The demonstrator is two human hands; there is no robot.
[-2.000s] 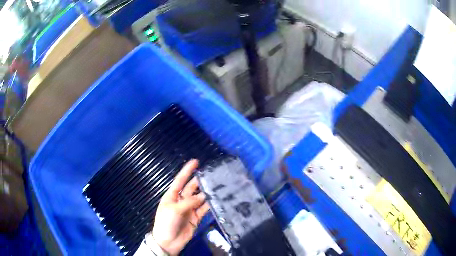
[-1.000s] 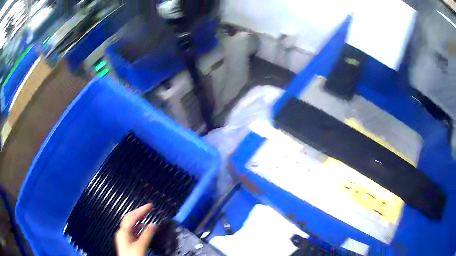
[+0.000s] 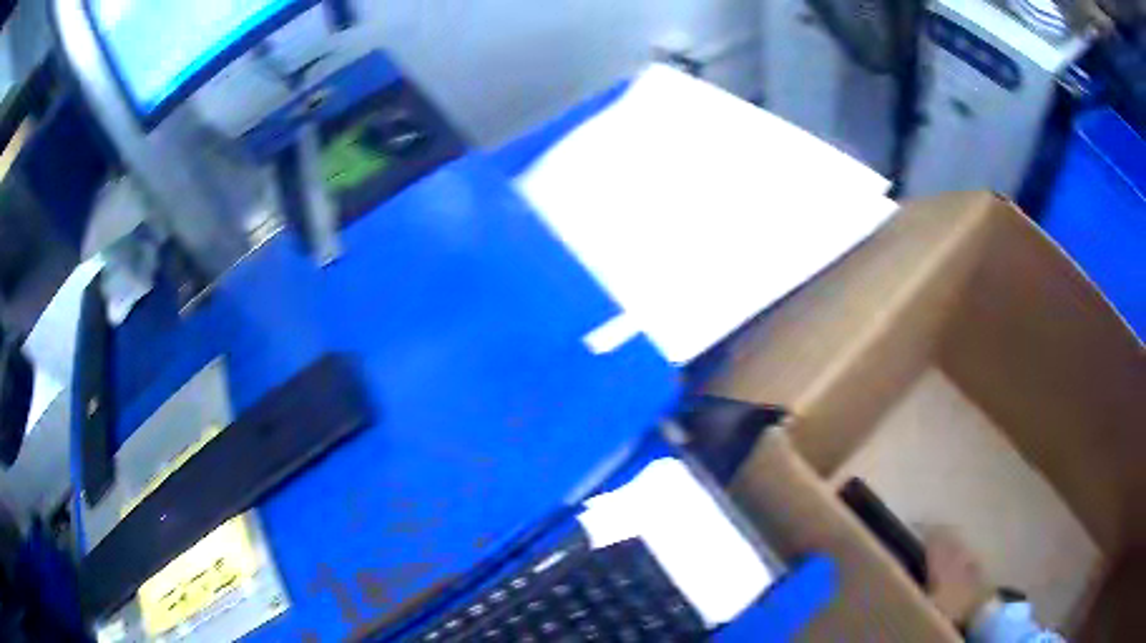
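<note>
My right hand [image 3: 958,575], blurred, is inside the open brown cardboard carton [image 3: 829,540] at the lower right. Its fingers are closed around a black plastic cover [image 3: 882,530], of which only a short dark length shows against the carton's near wall. My left hand is not in view. Another long black cover [image 3: 239,467] lies diagonally across the perforated plate [image 3: 270,588] at the lower left, its rounded end reaching over the blue bench. A yellow label [image 3: 195,584] with dark writing is on the plate beside it.
The blue bench [image 3: 440,327] bears a keyboard [image 3: 572,603], white sheets [image 3: 704,207], a mouse pad [image 3: 365,157], a steel ruler [image 3: 317,195] and, at far left, a dark strip [image 3: 94,389]. A monitor [image 3: 189,44] stands behind. A pale machine [image 3: 974,107] is beyond the carton.
The view has swung right from the blue tote to the bench and carton. My left hand has left the picture. My right hand now shows inside the carton with a cover.
</note>
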